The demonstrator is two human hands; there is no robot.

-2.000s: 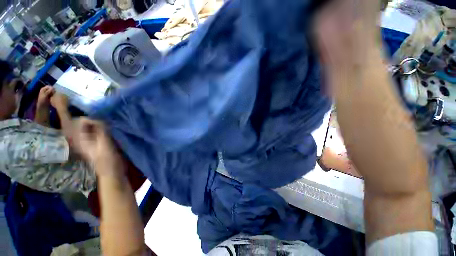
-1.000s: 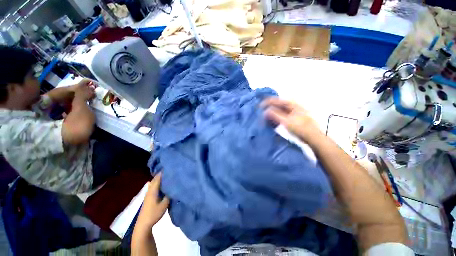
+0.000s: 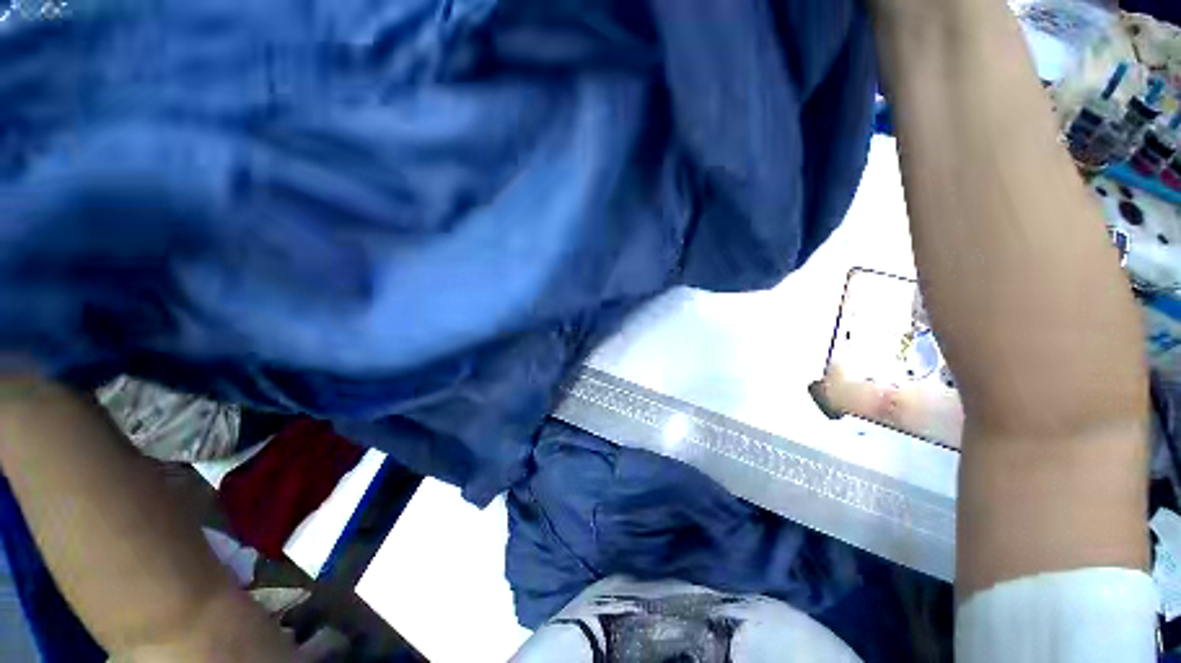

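A large blue garment is spread in the air across the upper left and middle of the view, blurred in places and hanging in folds. My left forearm rises at the lower left and passes under the cloth, which hides my left hand. My right forearm reaches up on the right to the top edge beside the cloth; my right hand is not visible. What either hand holds cannot be seen.
A pale ruler strip edges the white table. The metal machine plate lies right of it. More blue cloth hangs below the edge. Machine parts stand far right; dark red cloth lies lower left.
The garment lay bunched on the table one second ago; it is now lifted and spread up and left. Both hands have moved out of sight, and the ruler strip is uncovered.
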